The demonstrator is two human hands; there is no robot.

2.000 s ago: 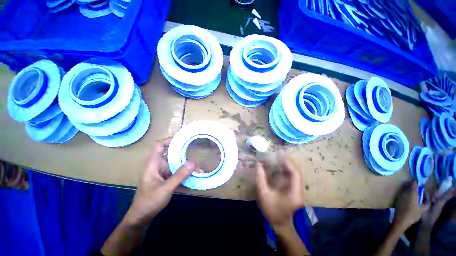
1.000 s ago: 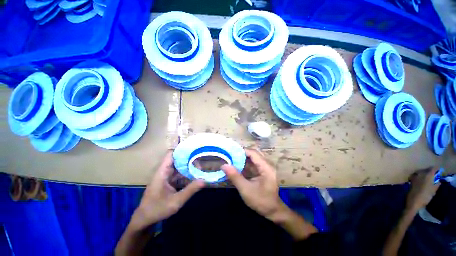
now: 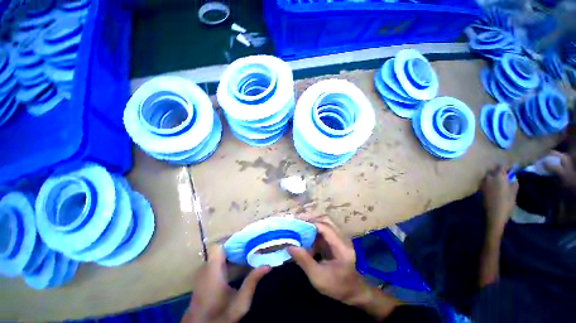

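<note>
A flanged ring [image 3: 270,228] is held tilted at the bench's near edge, its raised collar facing me. My left hand [image 3: 228,287] is at its left side, thumb near the collar. My right hand [image 3: 328,262] grips its right side, thumb at the collar's rim. The white glue bottle [image 3: 294,184] lies on the tan bench [image 3: 246,199] just beyond the ring, beside dark stains. Three stacks of flanged rings stand behind it, among them the middle stack [image 3: 256,110] and the right stack [image 3: 331,142].
More stacks [image 3: 82,217] stand at left and at right [image 3: 445,129]. A blue crate [image 3: 104,94] of rings is far left, another [image 3: 372,28] at the back. A thin ring [image 3: 213,13] and white scraps lie on the dark green strip. Another person's hand [image 3: 500,192] is at right.
The view has swung, shifting the bench and stacks. My right hand went from beside the bottle to the ring, and the ring is now tilted. The bottle stays on the bench.
</note>
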